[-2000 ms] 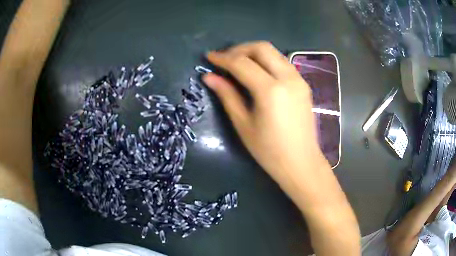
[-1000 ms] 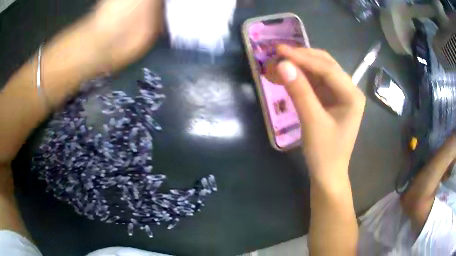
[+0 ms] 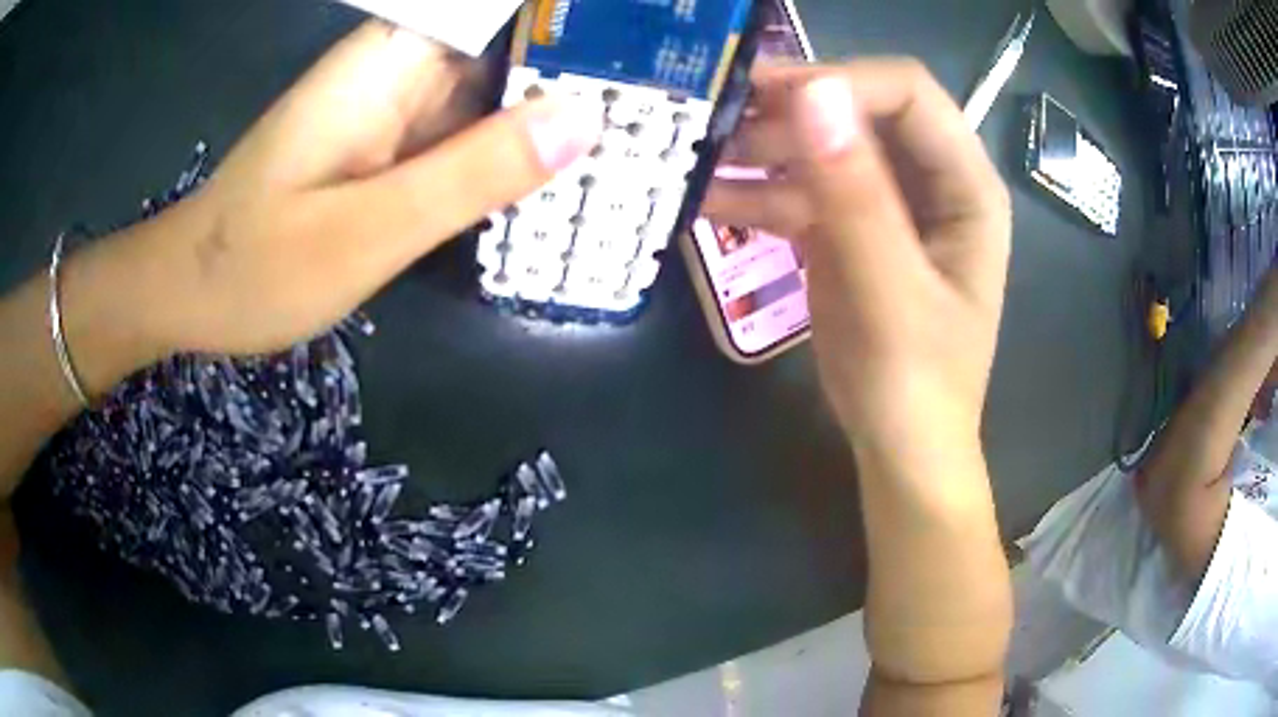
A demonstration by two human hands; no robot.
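Observation:
An open keypad handset [image 3: 596, 196] with a blue board at its top and a white key area below is held upright at the top middle. My left hand [image 3: 372, 182] grips it from the left, thumb on the white key area. My right hand [image 3: 890, 210] is at its right black edge, fingers bent against it; whether a small part is between the fingertips is hidden. A large loose heap of small dark plastic inserts with clear glints [image 3: 280, 490] lies at the left, partly under my left forearm.
A smartphone with a pink screen [image 3: 757, 287] lies behind the handset and my right hand. Tweezers [image 3: 998, 70] and a small silver-grey handset [image 3: 1074, 165] lie at right. A white sheet [image 3: 456, 17] is at the top. Another person's arm [image 3: 1212, 420] is at far right.
My left hand has brought the handset into full view at the top middle. My right hand has moved from over the smartphone to the handset's right edge. The view has shifted.

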